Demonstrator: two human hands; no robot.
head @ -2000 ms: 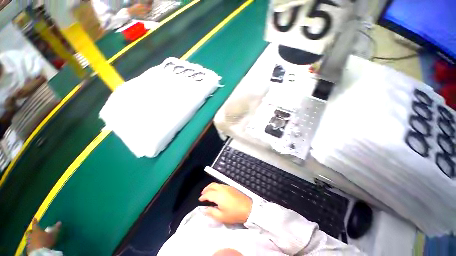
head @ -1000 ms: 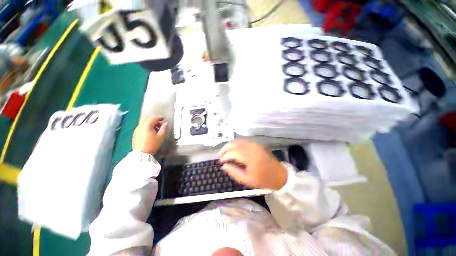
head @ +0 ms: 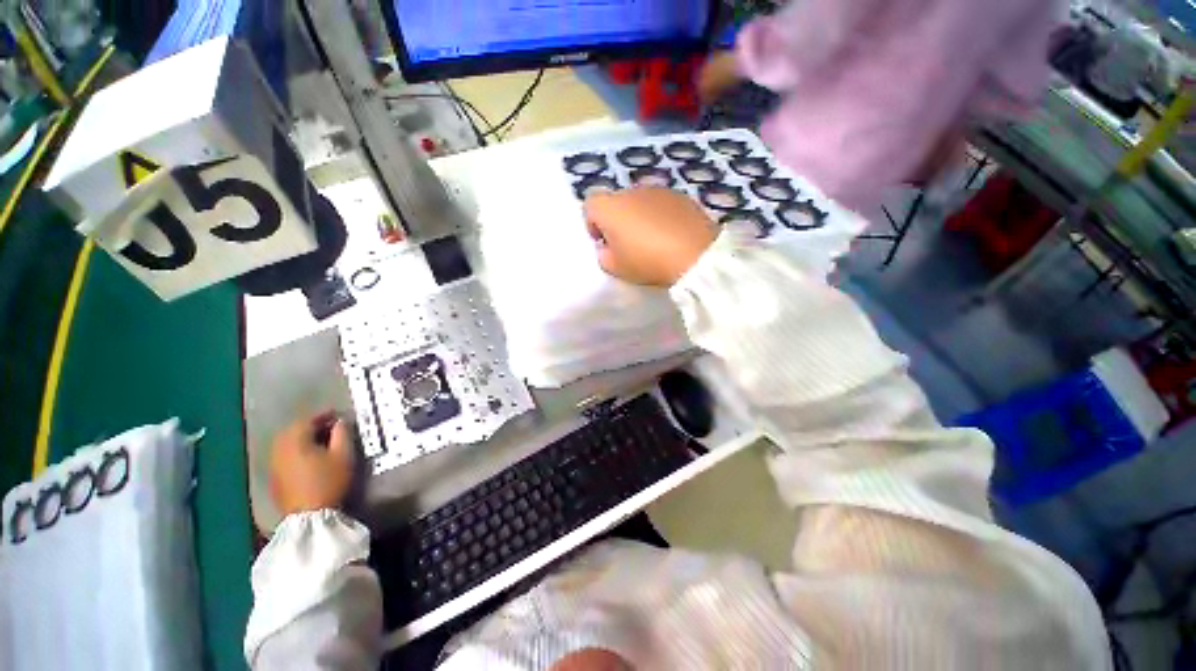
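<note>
My right hand (head: 652, 236) is over the tall white foam stack (head: 577, 328), at the rows of black watch cases (head: 699, 172); its fingertips are hidden, so I cannot tell if it grips one. My left hand (head: 312, 461) rests at the left of the perforated base plate (head: 488, 380), fingers curled; whether it holds anything is unclear. The black fixture (head: 425, 391) sits on the plate and a ring shape shows at its centre.
The laser head's "05" sign (head: 210, 216) hangs at upper left. A keyboard (head: 525, 505) and mouse (head: 686, 402) lie below the plate. The second foam stack (head: 105, 564) is at lower left. A person's pink sleeve (head: 892, 79) is behind the right stack.
My right hand has moved from the keyboard up onto the right foam stack. My left hand stays left of the plate. The view has turned, and a person in pink now shows.
</note>
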